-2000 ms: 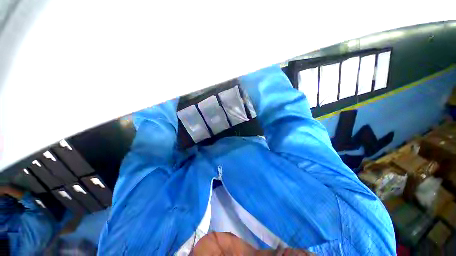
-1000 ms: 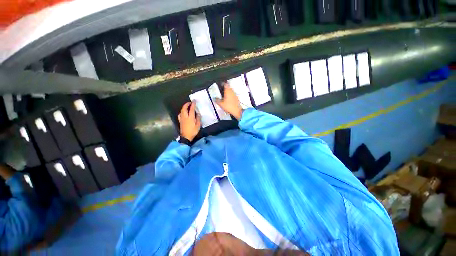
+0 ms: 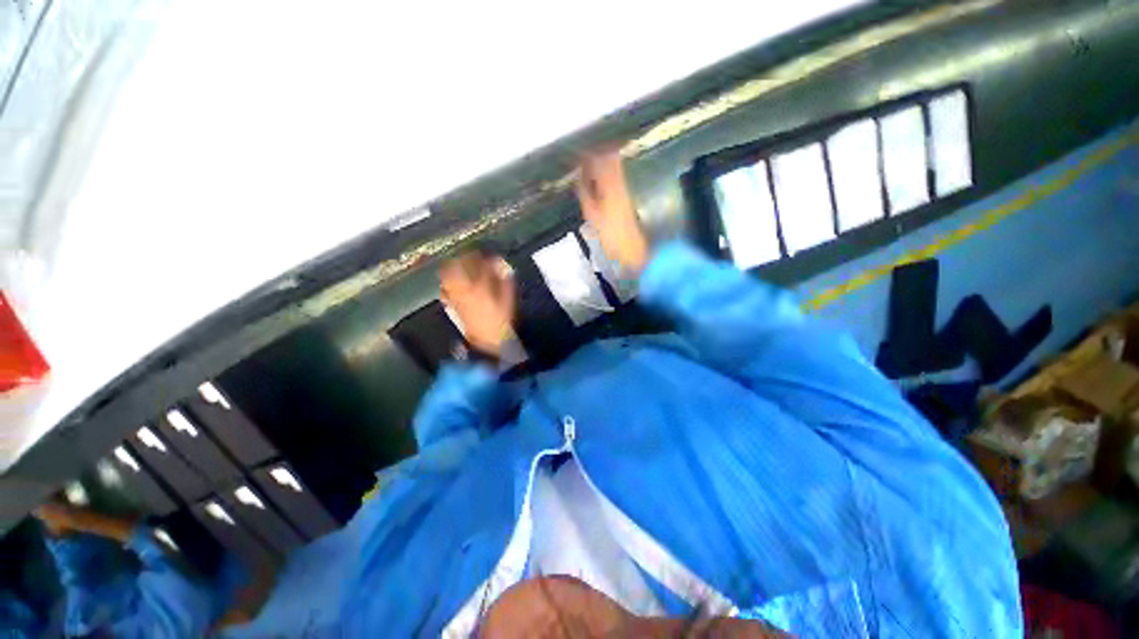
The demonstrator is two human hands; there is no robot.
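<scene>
A black tray (image 3: 531,297) lies on the dark green ledge in front of my chest. A white-faced unit (image 3: 572,277) shows in it between my hands, and other white pieces show partly beside each hand. My left hand (image 3: 480,297) is blurred over the tray's left part and hides what is under it. My right hand (image 3: 611,206) is blurred, reaching over the tray's right end with its fingers towards the belt side. I cannot tell whether either hand holds anything.
A second black tray (image 3: 839,243) with a row of several white units stands to the right. Dark pieces with white labels (image 3: 200,439) lie at left, near another person's arm (image 3: 94,522). A white shelf (image 3: 375,112) covers the top. Black pieces (image 3: 913,315) and cartons (image 3: 1087,381) are at lower right.
The view has tilted and the white shelf now hides most of the belt. Both hands have come off the units they touched; my right hand has moved towards the belt side.
</scene>
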